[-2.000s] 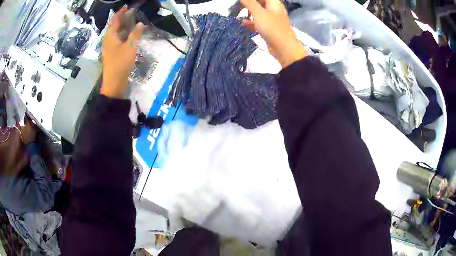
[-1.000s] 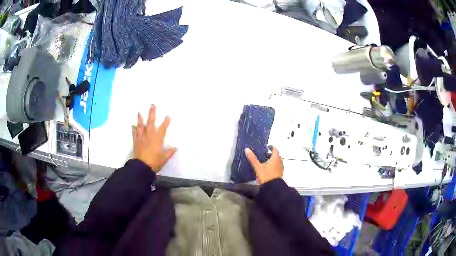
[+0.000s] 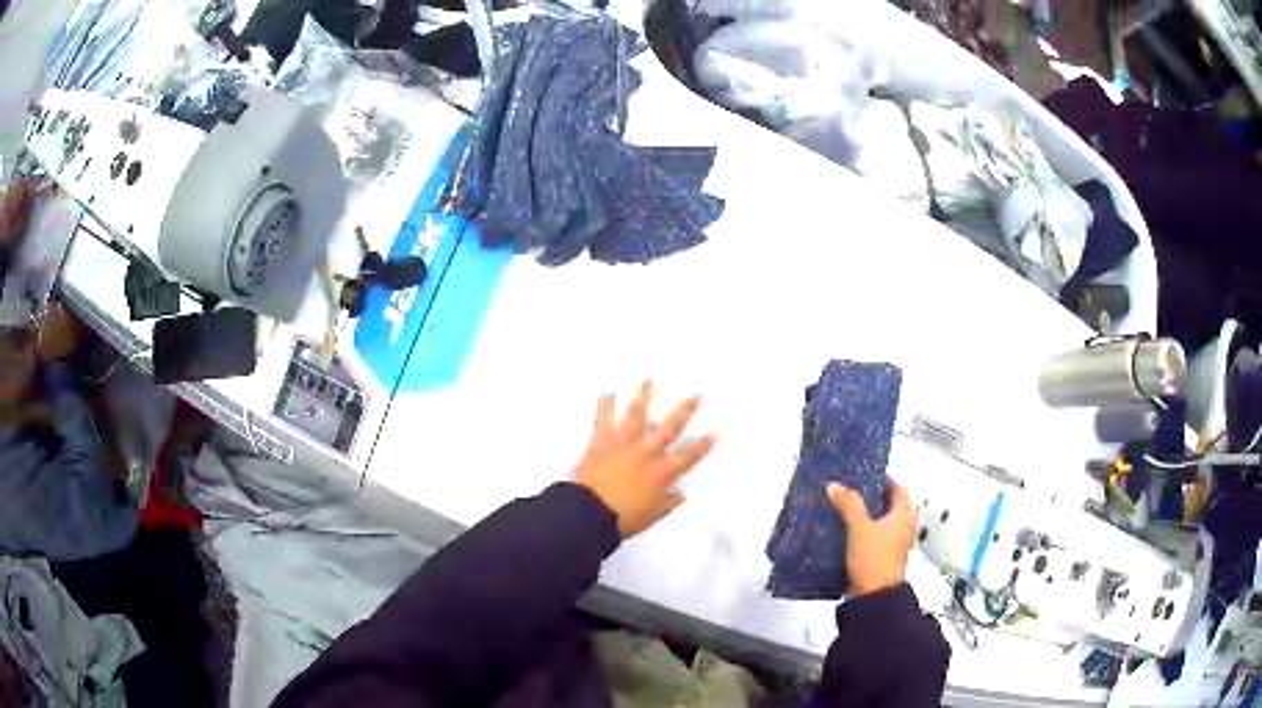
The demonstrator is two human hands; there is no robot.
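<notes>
A stack of navy speckled tweed strips (image 3: 840, 440) lies slightly skewed on the white surface. My right hand (image 3: 880, 537) is at its lower right side, thumb on top and fingers curled at the edge. My left hand (image 3: 644, 463) is to the left of the stack, palm down with fingers spread, and holds nothing. A fanned heap of navy strips (image 3: 554, 159) lies farther back by the blue "JACK" stripe (image 3: 422, 311). The undersides of the stack and my right fingertips are hidden.
A grey round housing (image 3: 256, 208) and dark phone-like slab (image 3: 204, 345) are at left. A steel flask (image 3: 1107, 374) stands out at right, beside a white part with holes (image 3: 1059, 560). A white trough (image 3: 1128, 235) holds cloth and bags behind.
Both hands have come from the fanned heap at the back to the nearer surface. Since one second ago, my left hand is nearer the stack; my right hand stays on it. The view has turned.
</notes>
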